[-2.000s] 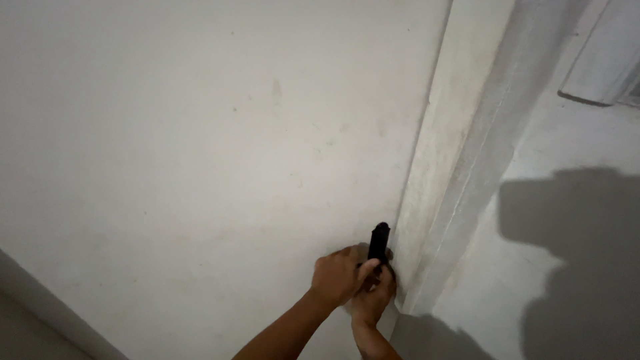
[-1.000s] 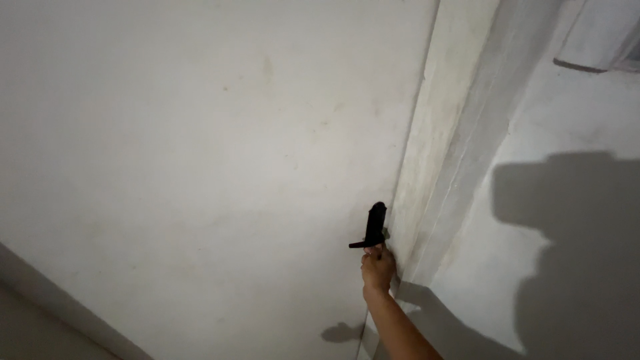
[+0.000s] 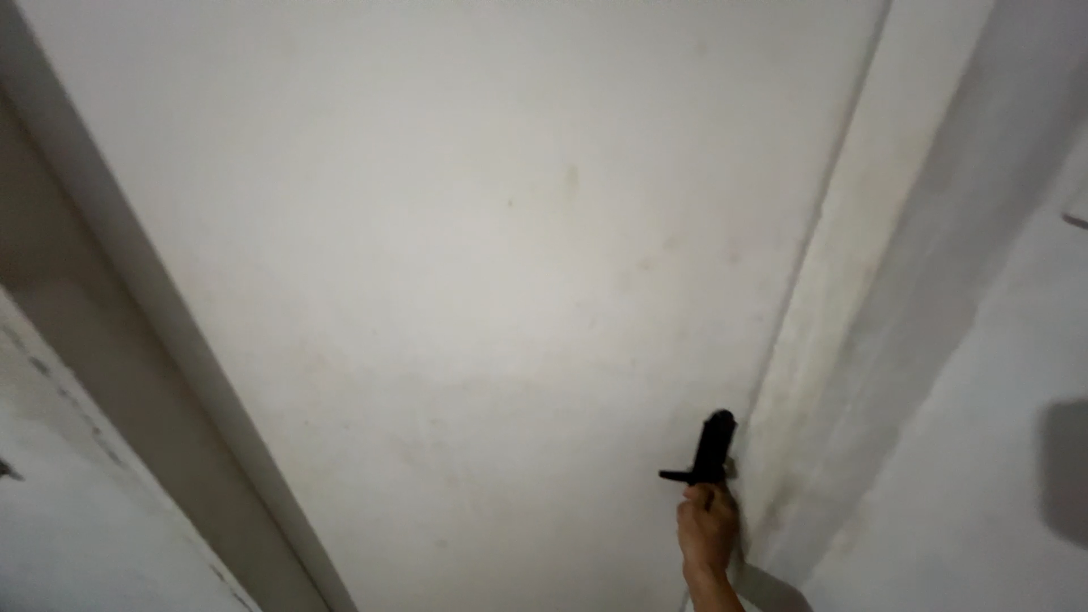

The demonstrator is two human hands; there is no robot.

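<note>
A black door handle with a long backplate (image 3: 715, 442) is fixed near the right edge of a white door (image 3: 476, 323); its lever points left. My right hand (image 3: 709, 523) is at the lower end of the backplate, below the lever, with its fingers bent. Whether the fingers grip a small thing there is hidden by the hand itself. My left hand is out of view.
A pale door frame (image 3: 833, 280) runs along the door's right edge, with a white wall (image 3: 977, 442) beyond it. Another frame (image 3: 144, 340) slants along the left side. Shadows fall on the right wall.
Two seconds ago both hands were at the handle; my left hand has since left the view. My right hand stays at the handle's lower end. The view has shifted left.
</note>
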